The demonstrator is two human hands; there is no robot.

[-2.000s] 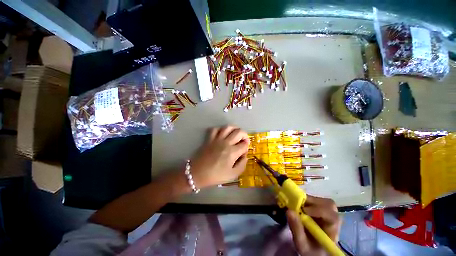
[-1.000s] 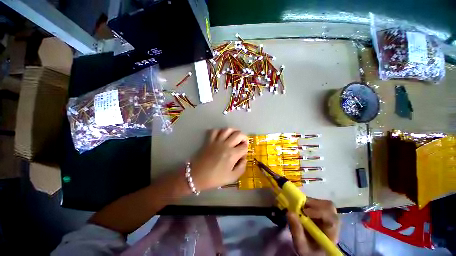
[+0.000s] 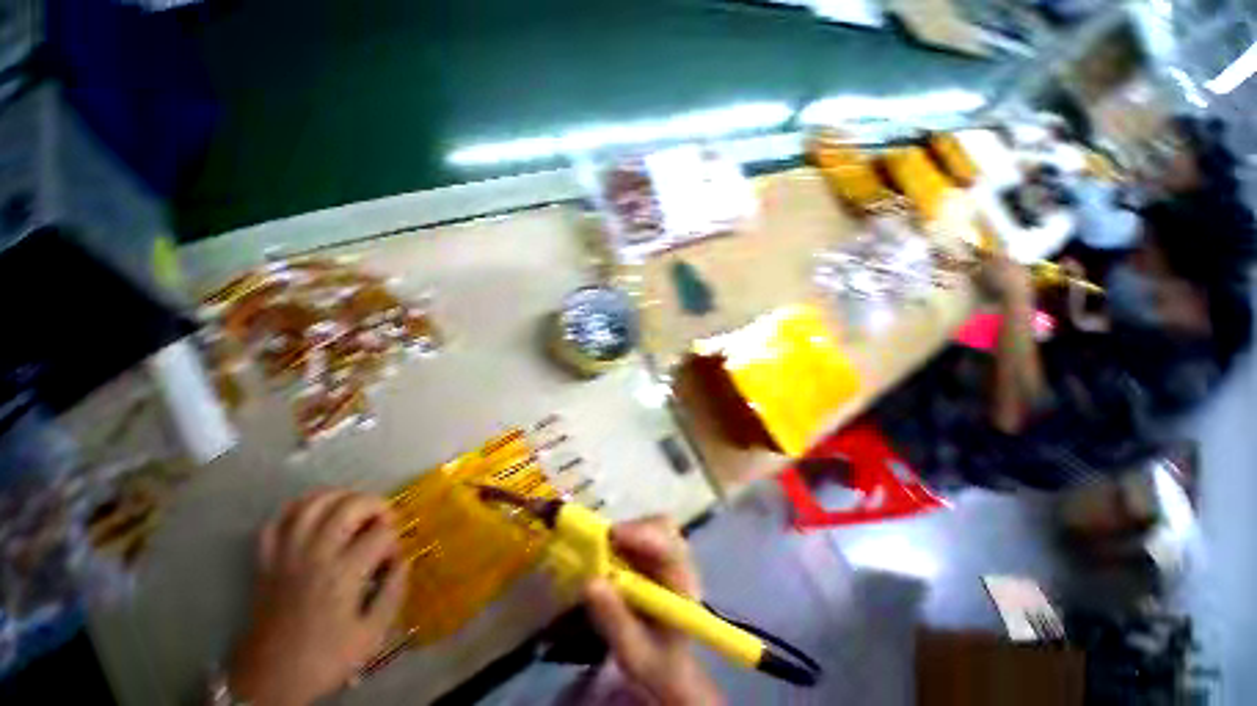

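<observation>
The picture is blurred by motion. The golden-yellow taped board panel [image 3: 462, 545] lies on the mat, with short leads sticking out at its upper right side. My left hand [image 3: 324, 586] rests at the panel's left edge with its fingers bent; whether it holds a lead cannot be told. My right hand [image 3: 655, 600] grips the yellow soldering iron [image 3: 586, 545]. The iron's dark tip is over the upper part of the panel; contact cannot be told.
The loose lead pile [image 3: 324, 331], a white strip [image 3: 193, 400] and a round tin [image 3: 596, 331] stand beyond. A yellow stack [image 3: 786, 375], a labelled bag [image 3: 676, 200] and a red stool [image 3: 855, 476] are right. Another person [image 3: 1089, 372] sits farther right.
The view has swung to the right and tilted, so the bench appears shifted left and another person and more bench show. My hands keep about the same places at the panel.
</observation>
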